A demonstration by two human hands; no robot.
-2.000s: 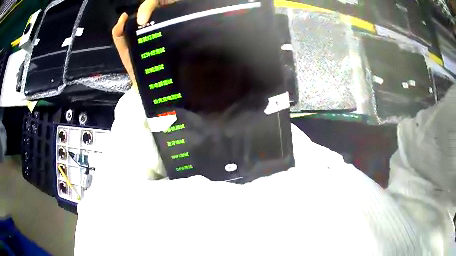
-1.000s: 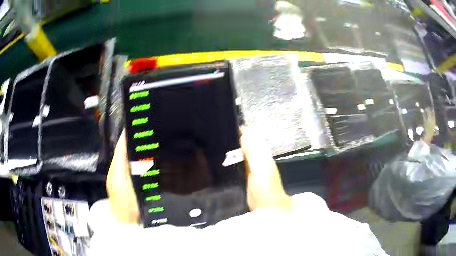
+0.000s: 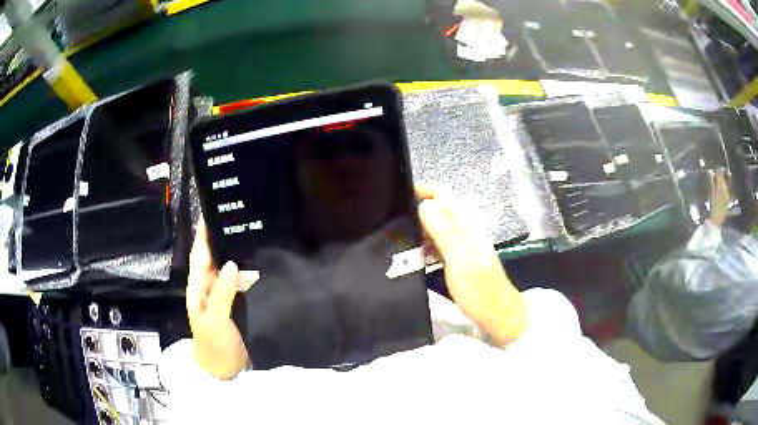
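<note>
A black tablet (image 3: 320, 207) is held up in front of me, its screen lit. It shows a white bar near the top, red text at upper right and a short column of white text lines at left. My left hand (image 3: 214, 311) grips its left edge, thumb over the front beside a white label. My right hand (image 3: 474, 270) holds its right edge near another white label (image 3: 406, 263). The tablet's lower edge is against my white sleeves.
Foam trays with dark tablets (image 3: 125, 174) lie at left. A speckled foam tray (image 3: 465, 158) and more tablet trays (image 3: 573, 166) lie at right. Paper slips (image 3: 479, 33) lie across the yellow edge. A test fixture (image 3: 125, 373) is lower left. Another person's sleeve (image 3: 686, 290) is at right.
The tablet was higher and tilted, then came down with both hands on its sides. The long green text list has become a short white one. My left thumb now lies over the front edge.
</note>
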